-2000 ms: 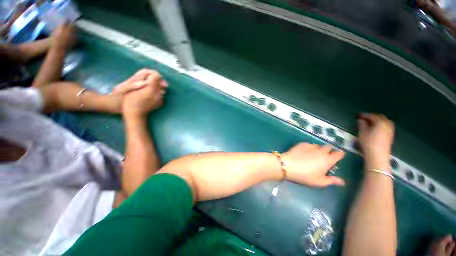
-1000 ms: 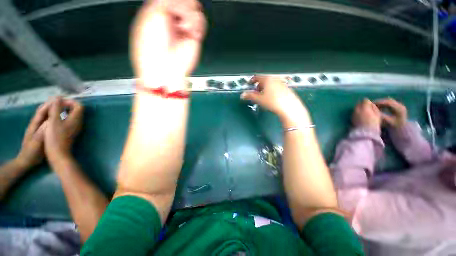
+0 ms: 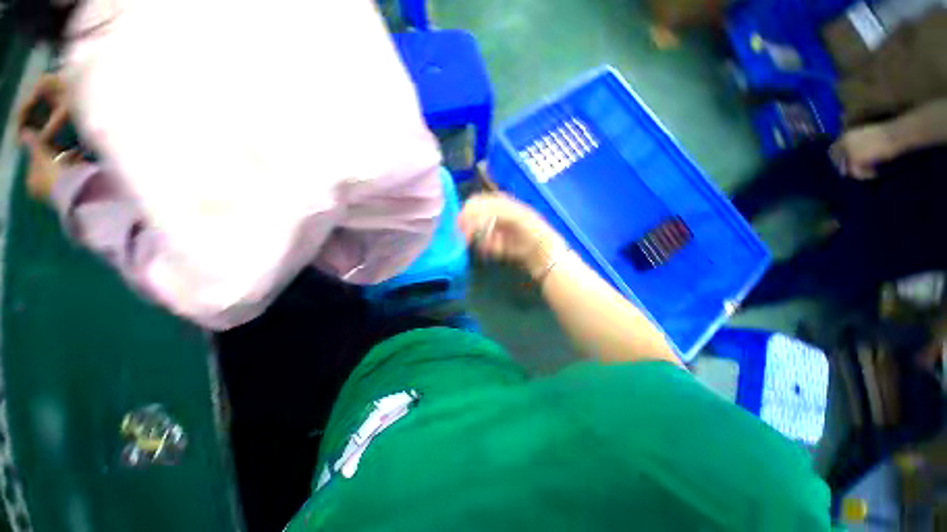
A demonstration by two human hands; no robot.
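Note:
A large blue tray (image 3: 716, 223) lies tilted across the view, right of centre. It holds rows of small white pieces (image 3: 559, 149) near its upper left end and a block of dark reddish pieces (image 3: 663, 241) near its middle. My right hand (image 3: 504, 229) is beside the tray's left long edge, with a thin bangle at the wrist. It is blurred, with its fingers bent, and I cannot tell whether it holds anything. My left hand is out of the picture.
A person in pink sits at upper left, hands (image 3: 47, 130) over the green bench (image 3: 73, 343). A clear bag with yellowish bits (image 3: 153, 436) lies on the bench. Blue stools (image 3: 447, 78) stand near the tray. Another person's hand (image 3: 864, 151) is at far right.
The view has swung right, from the rail and bench to the tray. My right hand has left the rail and is beside the tray. My left hand has gone out of view.

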